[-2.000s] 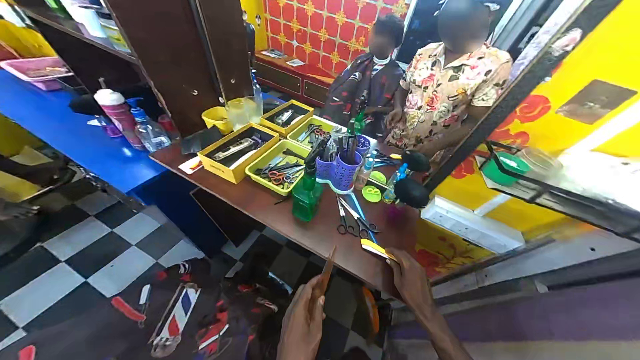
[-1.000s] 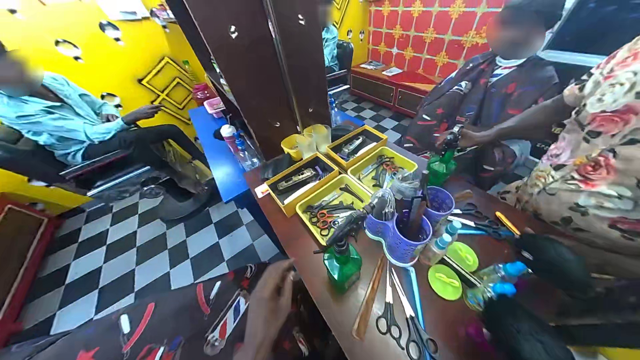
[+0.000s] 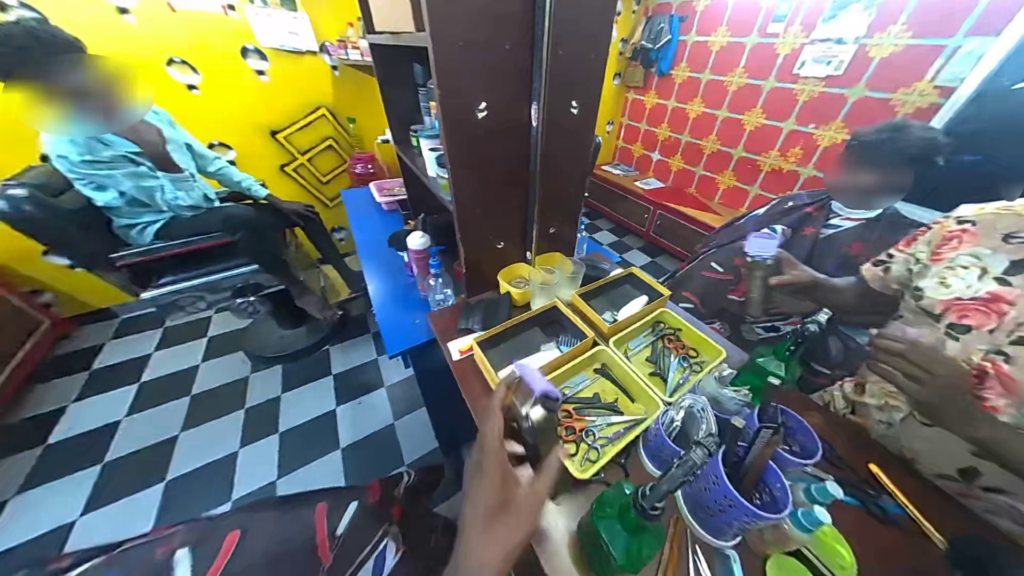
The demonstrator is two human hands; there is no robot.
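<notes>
My left hand (image 3: 504, 480) grips what looks like a dark hair clipper (image 3: 534, 416) with a lilac guard, held up over the counter and blurred. Just behind it are a yellow box (image 3: 490, 364) with a blue comb inside and a yellow tray (image 3: 588, 472) of scissors. To the right, a green spray bottle (image 3: 620, 528) stands beside purple perforated holders (image 3: 732, 500) filled with combs and other tools. My right hand (image 3: 920, 372) shows only in the mirror, fingers apart, holding nothing visible. A patterned cape (image 3: 272, 532) spans the lower left.
A wooden post (image 3: 496, 144) rises behind the counter, with yellow cups (image 3: 516, 284) before it. Left of it, a blue counter (image 3: 376, 280) bears bottles. A seated person (image 3: 160, 184) is at far left. Lime lids (image 3: 832, 548) and small bottles lie at lower right.
The clipper seen in the yellow box one second ago is gone from there. My left hand now holds a clipper-like tool. Two seconds ago both hands held thin tools above the counter edge.
</notes>
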